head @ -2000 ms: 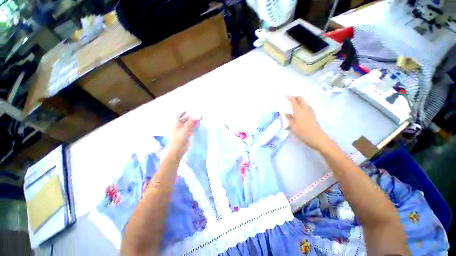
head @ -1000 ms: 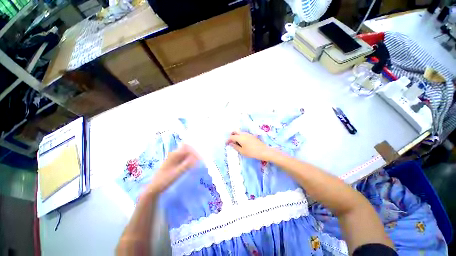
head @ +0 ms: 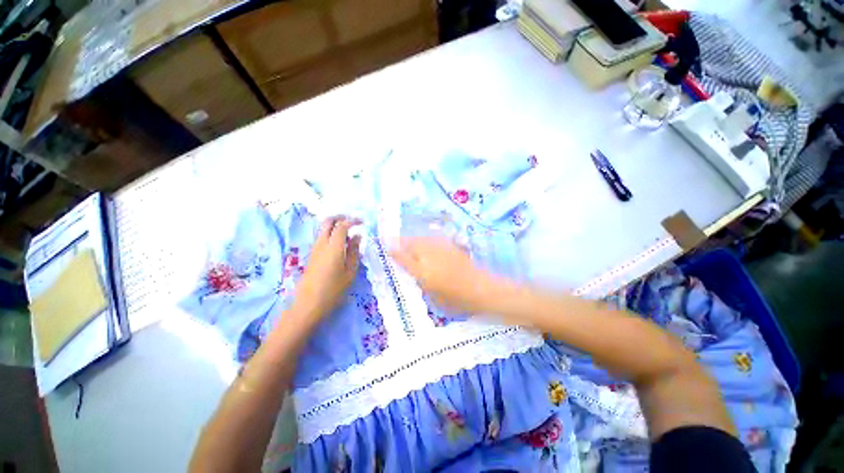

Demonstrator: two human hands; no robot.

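Note:
A light blue floral dress (head: pixel 490 379) lies front side up on the white table, with a white lace waistband (head: pixel 421 358) and white lace edging (head: pixel 393 300) down the front opening. My left hand (head: pixel 333 259) is on the bodice beside the left lace edging, its fingertips at the edge near the neckline. My right hand (head: pixel 430 263) is blurred and lies over the right lace edging; whether it pinches cloth cannot be told. Black thread snips (head: pixel 611 175) lie on the table right of the dress.
A clipboard with papers (head: pixel 69 291) lies at the left end of the white table (head: pixel 305 120). Books (head: pixel 601 55), a phone (head: pixel 611 20), a clear glass item (head: pixel 651 97) and a white device (head: pixel 726 139) are at the right. A blue bin (head: pixel 763 305) holds blue floral cloth below.
Both hands have moved from the shoulders to the front opening, and the opening's lace edges now lie close together. The view has shifted slightly. The snips are uncovered compared with the earliest frame.

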